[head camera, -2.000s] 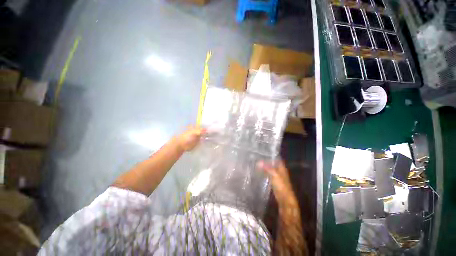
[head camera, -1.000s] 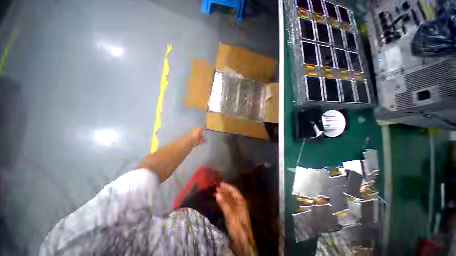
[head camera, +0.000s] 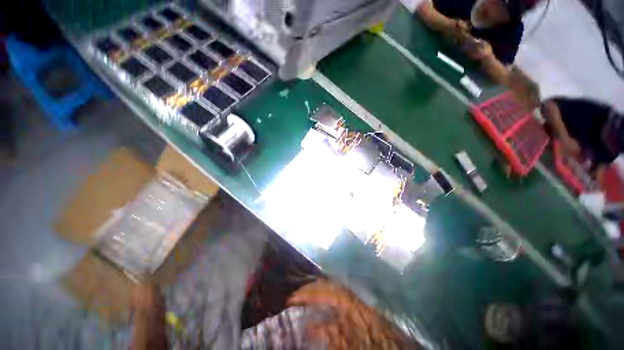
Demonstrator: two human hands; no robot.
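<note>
My left hand (head camera: 145, 299) is blurred at the lower left, beside the near edge of the brown carton (head camera: 96, 215); its fingers cannot be made out. My right hand (head camera: 321, 297) is blurred at the bottom, by the bench's near edge; its grip is unclear. Clear empty blister trays (head camera: 147, 222) lie in the open carton on the floor. LCD modules (head camera: 328, 119) with orange flex tails lie in an overlapping pile on the green bench, many washed out by glare.
A clear blister tray of dark screens (head camera: 195, 113) is at the bench's upper left, with a solder spool (head camera: 236, 139) beside it. A grey machine (head camera: 308, 31) stands behind. Across the bench are a red tray (head camera: 513, 130) and two people. A blue stool (head camera: 51, 78) stands on the floor.
The clear trays went from my hands into the carton between the two earlier frames. The view has since turned right and tilted, bringing in the far side of the bench.
</note>
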